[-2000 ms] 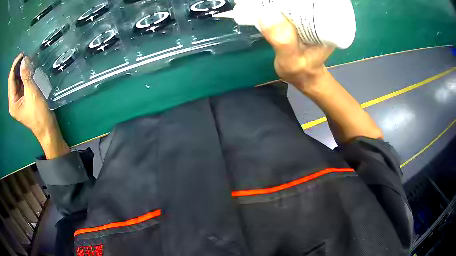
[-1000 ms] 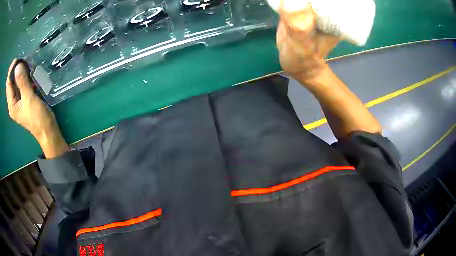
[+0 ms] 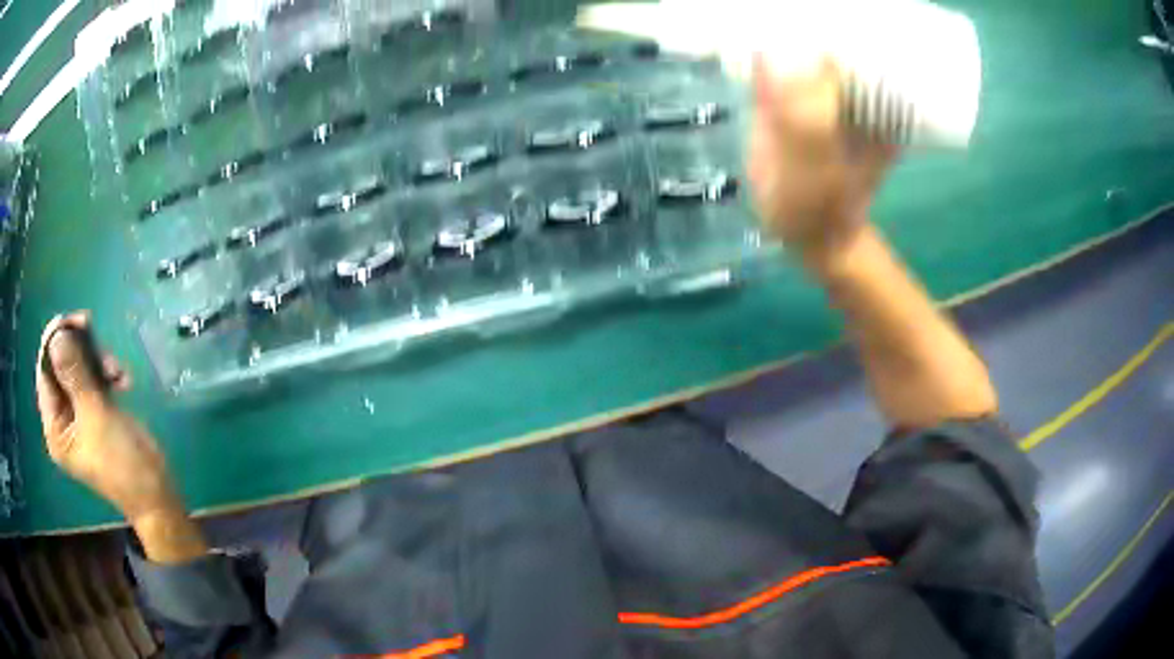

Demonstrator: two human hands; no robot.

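My right hand (image 3: 818,167) is closed around a white squeeze bottle (image 3: 914,71), blurred and overexposed, its nozzle pointing left above the upper right of the tray. A large clear blister tray (image 3: 386,332) lies on the bench with rows of round black-and-silver parts (image 3: 471,232) in its pockets. My left hand (image 3: 97,425) is beside the tray's lower left corner, apart from it. It holds a dark, roundish black pad (image 3: 80,357) between its fingers.
The green bench mat (image 3: 515,431) extends around the tray, with its front edge before my body. White glare and clear layers show at the upper left. Grey floor (image 3: 824,425) with yellow lines lies at the right. Brown slats (image 3: 77,592) are below the bench at the lower left.
The view has tilted up, showing more tray rows. My left hand has come away from the tray corner with the black pad. The bottle stays in my right hand, its nozzle now pointing left.
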